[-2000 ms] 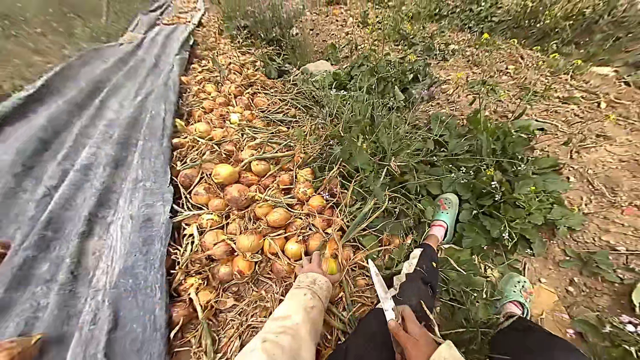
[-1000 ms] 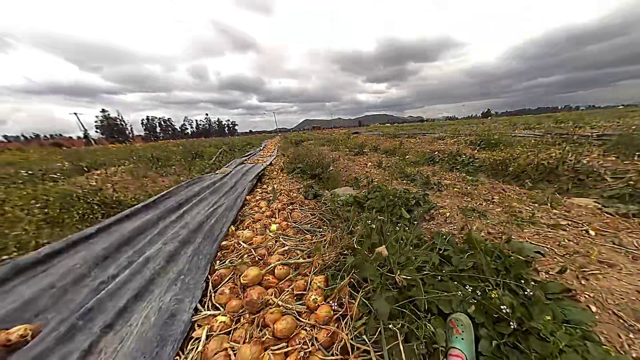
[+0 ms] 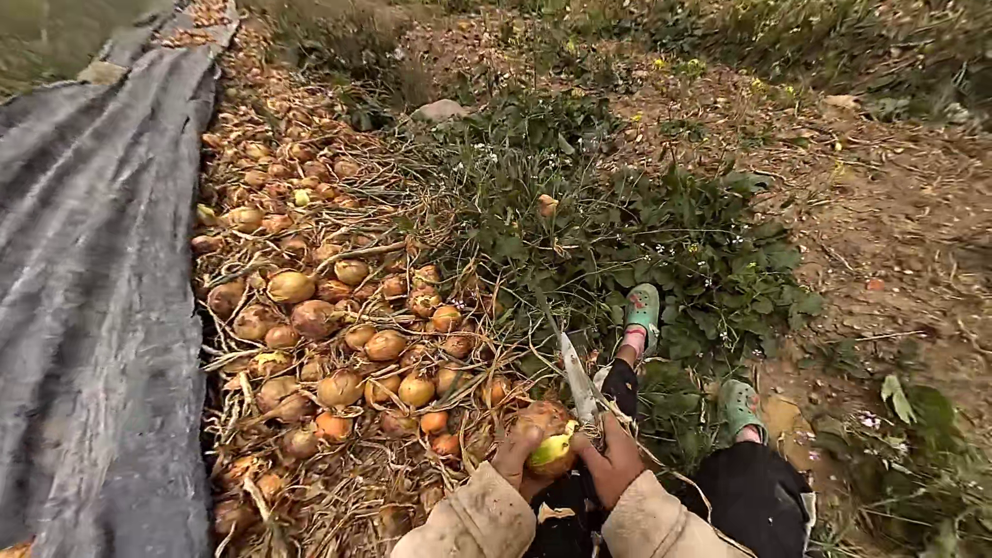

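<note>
Near the bottom centre, my left hand (image 3: 518, 457) holds an onion (image 3: 552, 453) with a yellow-green patch on its skin. Another brownish onion shows just above it, against my fingers. My right hand (image 3: 616, 459) grips a knife whose pale blade (image 3: 577, 376) points up and away, beside the onion. The knife's handle is hidden in my fingers. My right thumb is close to the held onion, and dry stalks trail below that hand. To the left lie many onions (image 3: 385, 346) among dry stalks on the ground.
A long grey fabric sheet (image 3: 116, 310) runs along the left of the onion row. Green weeds (image 3: 697, 256) grow right of the row, with bare soil beyond. My legs and green clogs (image 3: 642, 314) are at the lower right. A stone (image 3: 440, 110) lies farther off.
The view tipped up to the horizon and is down again. Two seconds ago my left hand reached onto the onions; now it holds one close to my right hand and the knife.
</note>
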